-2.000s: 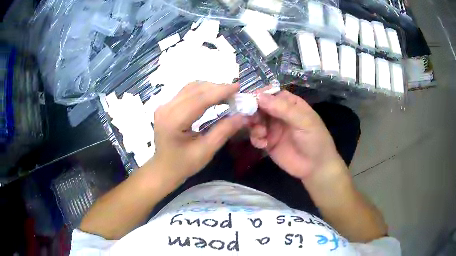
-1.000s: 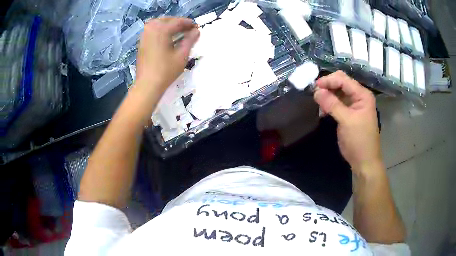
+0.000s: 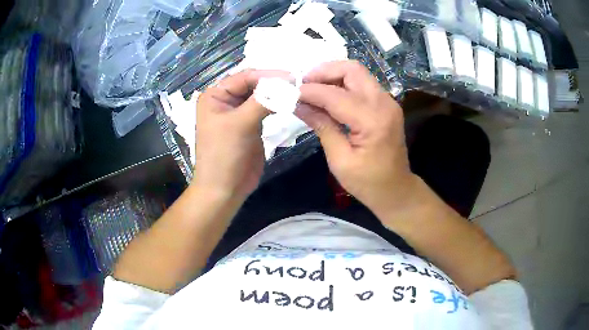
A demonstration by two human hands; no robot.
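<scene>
A small white piece (image 3: pixel 276 94) is held between both hands above the near tray; its details are washed out by glare. My left hand (image 3: pixel 234 132) grips its left side with thumb and fingers. My right hand (image 3: pixel 361 126) has its fingertips at its right edge, and whether they hold a separate part cannot be told. Loose white pieces (image 3: pixel 316 48) lie heaped in the clear ribbed parts tray (image 3: pixel 173 138) behind and below the hands.
A clear bag of translucent covers (image 3: pixel 123 55) lies upper left, with one loose cover (image 3: pixel 132 117) beside it. White units stand in a clear tray (image 3: pixel 475 89) upper right. Stacked clear trays (image 3: pixel 51 122) are at far left.
My left hand came back from the heap's upper left and now grips the white piece. My right hand moved left from the tray's right side. Both hands now meet.
</scene>
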